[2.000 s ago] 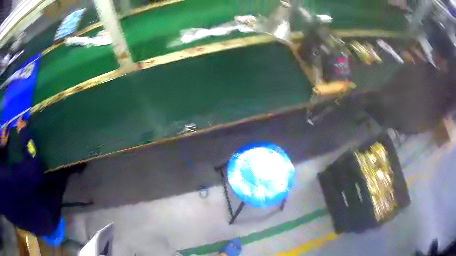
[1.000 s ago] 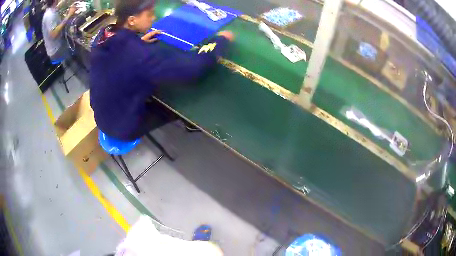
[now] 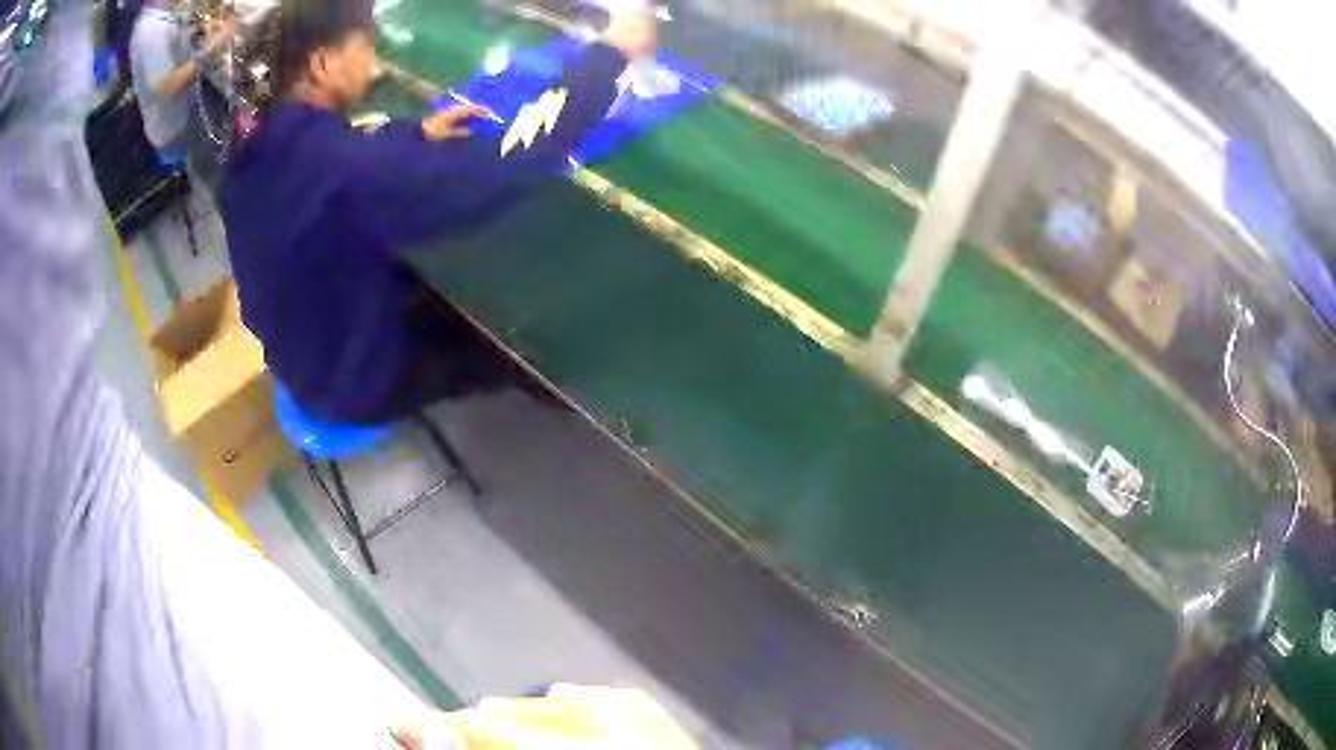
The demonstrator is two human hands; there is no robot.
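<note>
Grey-purple cloth [image 3: 132,557], like a jacket or sleeve, fills the left side and lower left, close to the camera and blurred. A bare hand, seemingly my right hand [image 3: 564,721], is cut off by the bottom edge, beside the cloth's lower end. Its fingers point left; whether it grips anything cannot be told. My left hand does not show. The dark green bench mat [image 3: 703,396] runs diagonally in front of me. A white socket housing [image 3: 1116,481] with a bagged white cord lies on the green conveyor belt [image 3: 1011,337], beyond the bench.
A person in a dark blue jacket [image 3: 330,220] sits on a blue stool [image 3: 330,428] at the bench, reaching over a blue sheet [image 3: 586,125]. A cardboard box [image 3: 213,388] stands behind them. A pale post [image 3: 938,220] rises from the belt edge. Another worker [image 3: 161,73] is farther back.
The grey-purple cloth has come into view at the left. The hand at the bottom shows more clearly. The seated person's reaching arm has risen. The view has shifted slightly.
</note>
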